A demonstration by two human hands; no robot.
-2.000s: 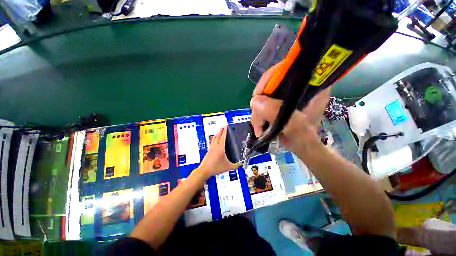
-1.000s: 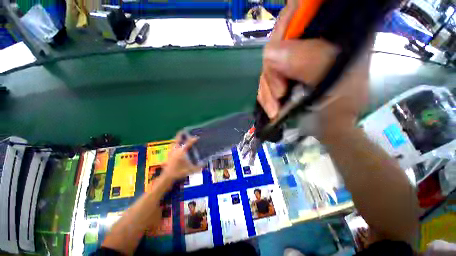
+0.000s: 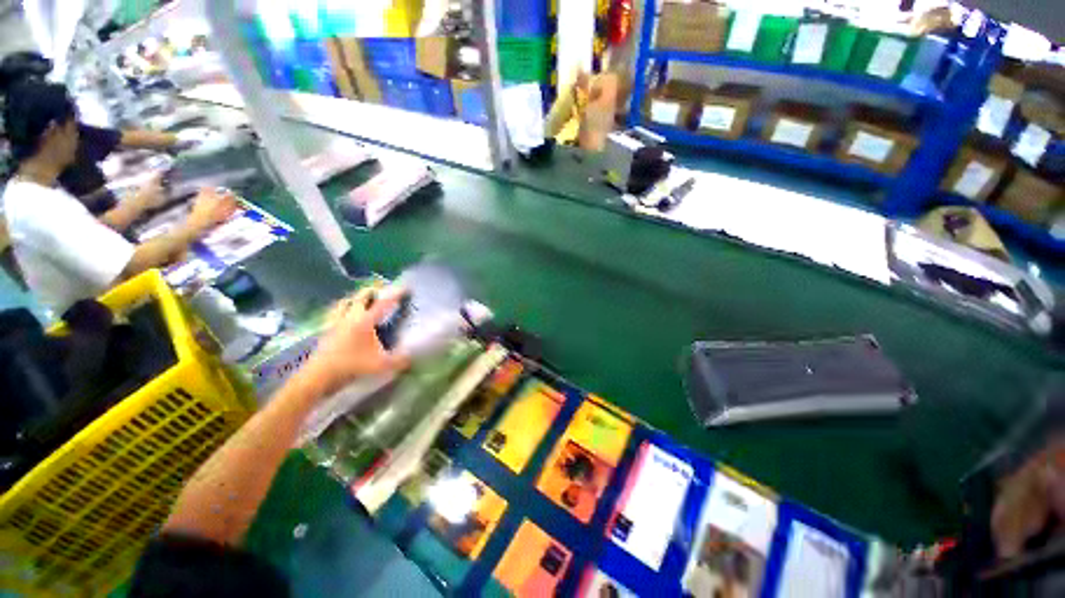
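A long dark grey housing with a paler front edge lies on the green conveyor belt, right of centre. My left hand is at the left end of the bench, fingers spread against a blurred pale grey thing; whether it grips this is unclear. My right hand is blurred and cut off at the right edge, beside a dark shape. What it holds cannot be told. The printed mat lies on the bench; no housing shows on its visible part.
A yellow crate with dark contents stands at the left. A pale post rises beyond my left hand. More housings lie farther up the belt. Two people work at the upper left. Blue shelves hold boxes behind the belt.
The view has swung left. My left hand has let go of the dark housing and moved to the bench's left end. A dark housing now lies on the belt. The screwdriver is no longer clearly visible.
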